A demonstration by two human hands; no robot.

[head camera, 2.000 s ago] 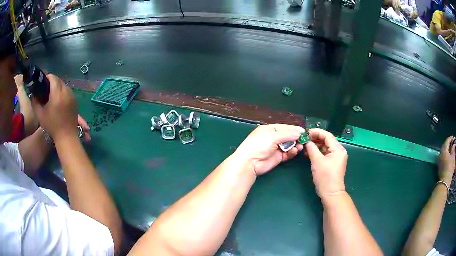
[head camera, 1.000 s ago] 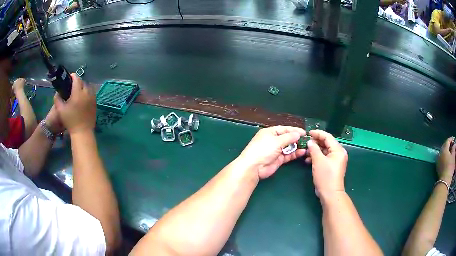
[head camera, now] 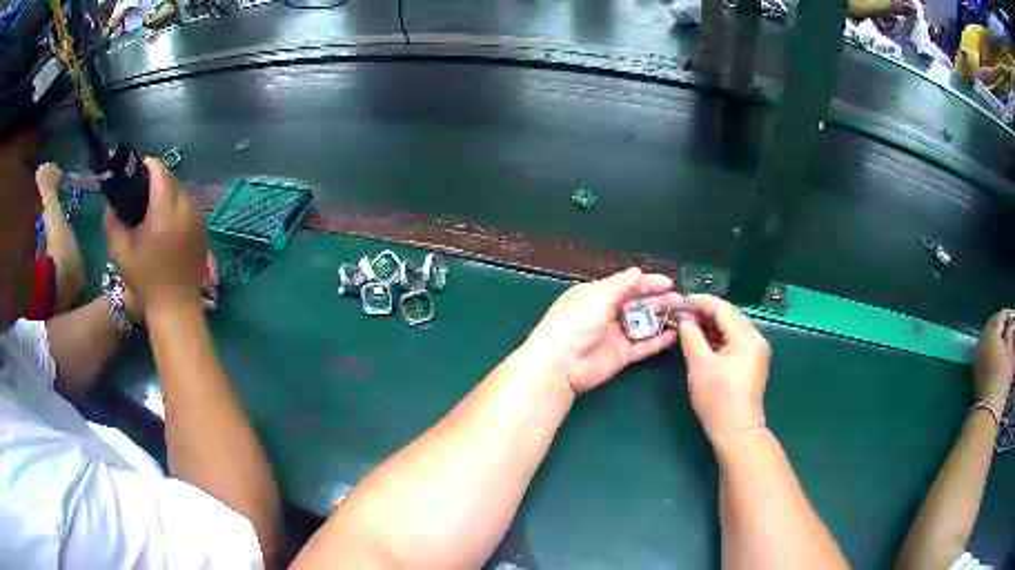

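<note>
A small silvery square housing (head camera: 640, 321) lies in the fingers of my left hand (head camera: 598, 334), its face turned up. My right hand (head camera: 728, 362) is just right of it, thumb and fingertips pinched on a tiny part (head camera: 676, 316) beside the housing; the part is too small and blurred to name. Both hands are held over the green bench top near its far edge strip. A pile of housings (head camera: 384, 295) lies on the bench left of my hands, some with green inside.
A green basket (head camera: 262, 214) stands at the bench edge, left. A neighbour holds a black driver (head camera: 125, 184) at left. A green post (head camera: 792, 145) rises beyond my right hand. The dark belt carries a circuit board (head camera: 583, 197) and other units. Another person's arm (head camera: 966, 445) is at far right.
The housing in my left hand now faces up, and the green board seen between my fingertips no longer shows clearly. The board on the belt has moved left. The left neighbour's driver has shifted.
</note>
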